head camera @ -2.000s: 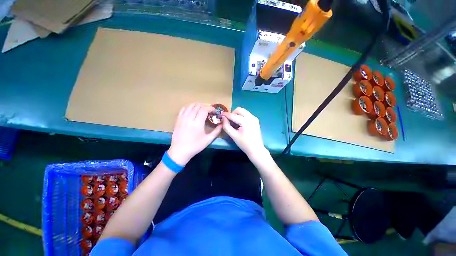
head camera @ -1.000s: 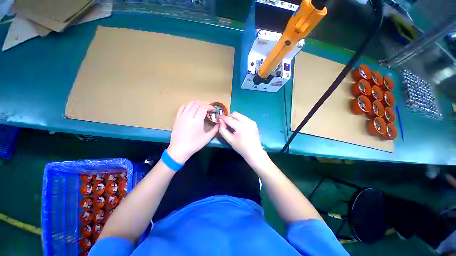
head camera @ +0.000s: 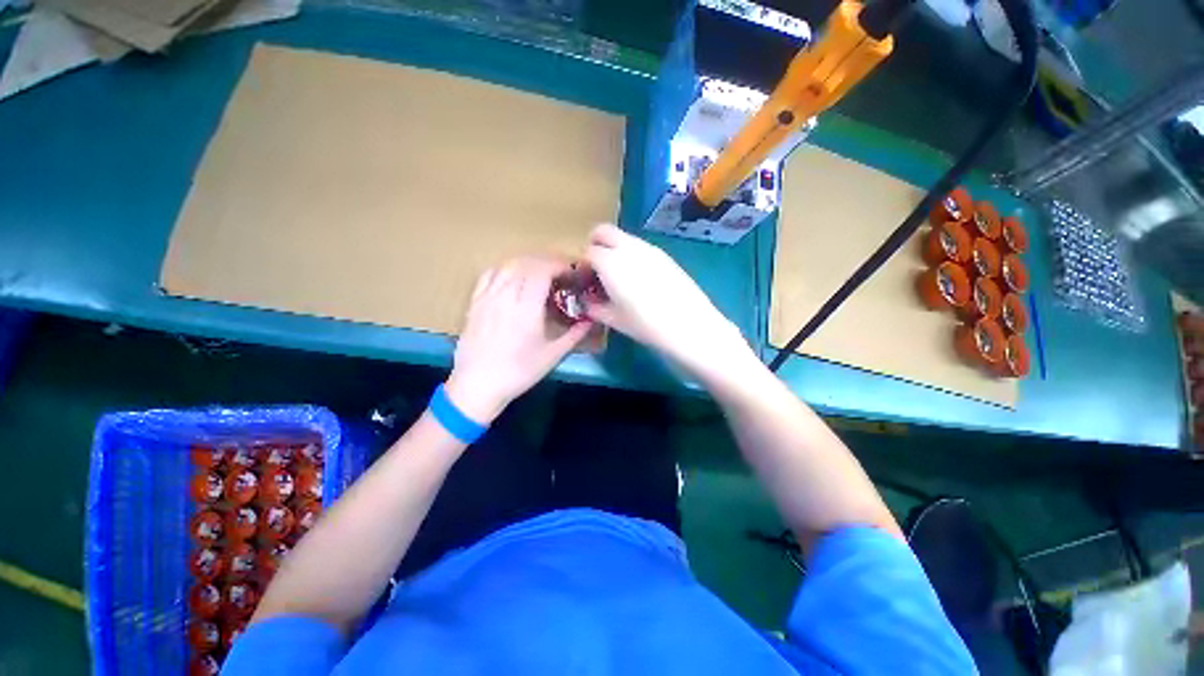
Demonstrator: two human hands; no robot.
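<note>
An orange-red round housing [head camera: 570, 299] with white and dark parts inside sits at the front right corner of the left cardboard sheet [head camera: 396, 185]. My left hand [head camera: 508, 324] holds it from its left side, with a blue band on the wrist. My right hand [head camera: 640, 293] is at the housing's right side, its fingers over the rim and partly covering it. Whether the right fingers hold a small part is hidden.
An orange screwdriver [head camera: 792, 106] leans over the blue-and-white feeder [head camera: 724, 159]. A black cable crosses the right cardboard [head camera: 845, 291], which carries several housings [head camera: 980, 280]. A dotted tray [head camera: 1093, 264] lies far right. A blue crate [head camera: 132, 528] with housings stands lower left.
My right hand has turned and moved slightly up over the housing's right side, with its forearm swung outward. My left hand keeps its place. The whole view has shifted a little.
</note>
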